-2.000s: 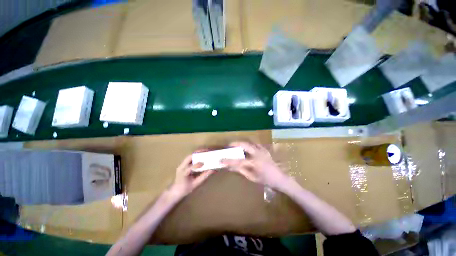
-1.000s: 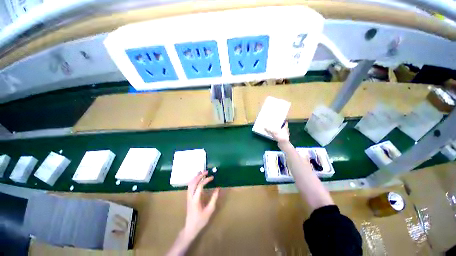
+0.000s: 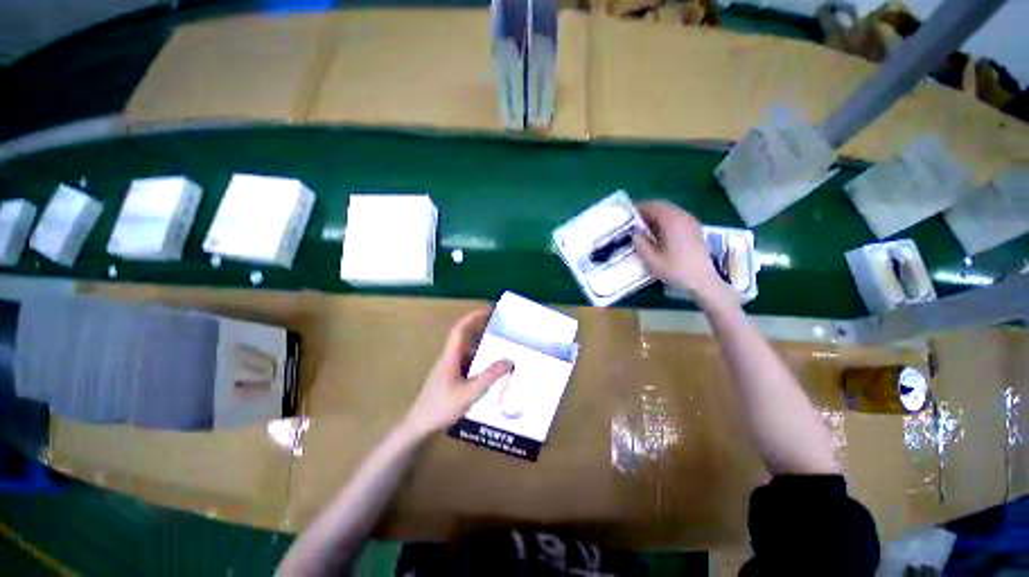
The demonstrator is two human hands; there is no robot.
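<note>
My left hand (image 3: 454,378) grips a white printed sleeve (image 3: 521,383) above the cardboard ledge. The sleeve's upper end looks open and its lower end has a black band with small print. My right hand (image 3: 675,246) holds a white open inner box (image 3: 606,250) with a dark item in it, tilted over the belt's near side. A second open box (image 3: 731,262) with a dark item is on the belt, partly behind my right hand and wrist. A closed white box (image 3: 389,239) lies on the belt to the left.
More closed boxes (image 3: 261,220) line the green belt (image 3: 497,180) at left. A sleeve stack (image 3: 119,363) lies on the near ledge. Another open box (image 3: 890,277) and upright pale sheets (image 3: 776,169) are at right. A drink can (image 3: 887,389) lies near right. Grey-white upright pieces (image 3: 526,68) stand far.
The view has tilted down and the power sockets are out of view. My left hand left the closed box and now holds a sleeve. My right hand moved from the pale sheet to an open box.
</note>
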